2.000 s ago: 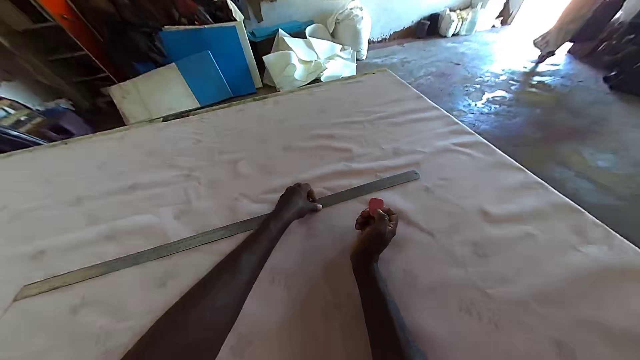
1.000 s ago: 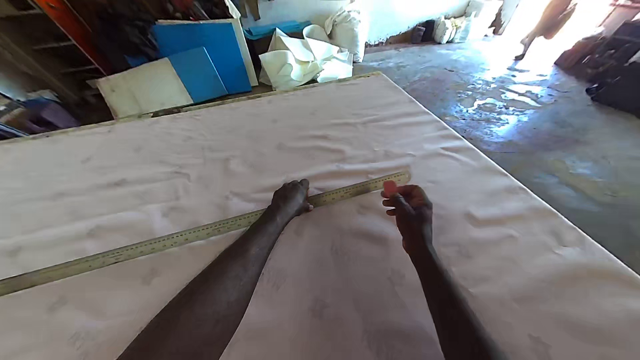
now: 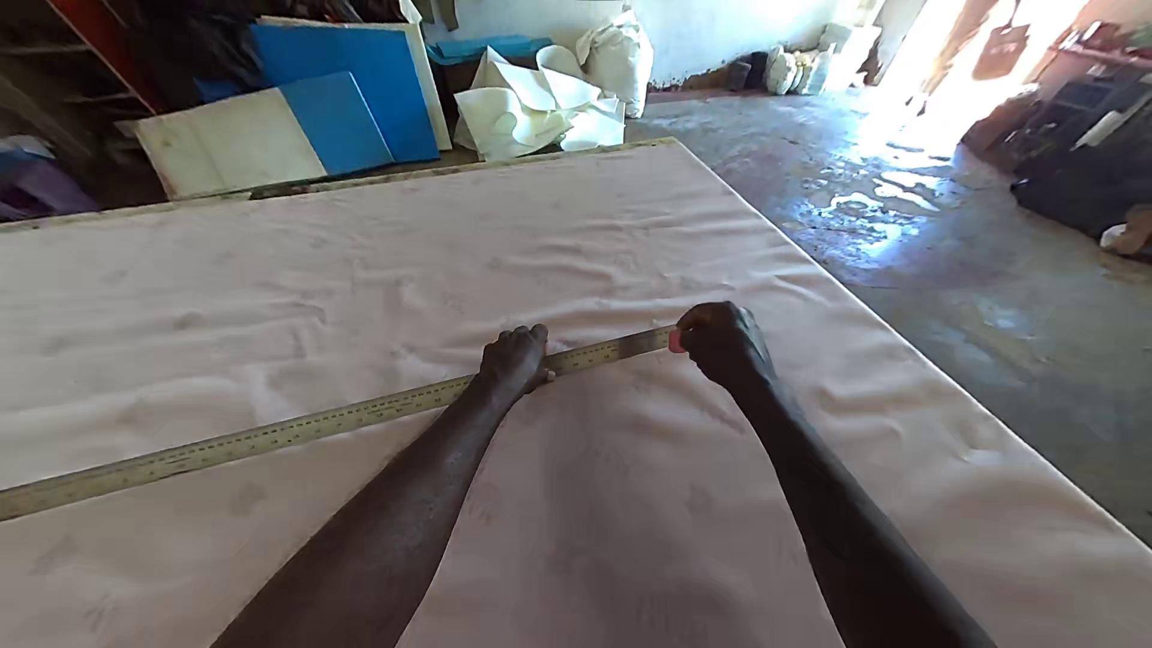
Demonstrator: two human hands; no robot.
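A long metal ruler (image 3: 333, 421) with graduation marks lies slantwise across pale pink fabric (image 3: 576, 504) spread over a large table. My left hand (image 3: 516, 362) grips the ruler right of the view's middle-left, its fingers over the far edge and the thumb at the near edge. At the ruler's right end, my right hand (image 3: 720, 340) pinches a small flat red piece (image 3: 676, 341), perhaps tailor's chalk, against that end. The fingertips of my right hand are partly hidden behind the hand itself.
Blue and white boards (image 3: 337, 117), crumpled white sheet material (image 3: 535, 108) and a white sack (image 3: 621, 58) stand beyond the table's far edge. The table's right edge borders a shiny concrete floor (image 3: 945, 297). Dark bundles (image 3: 1093, 162) lie at the far right.
My right hand has moved from below the ruler to its right end, carrying the red piece. The ruler's face looks yellowish with visible marks now, where it looked grey two seconds ago.
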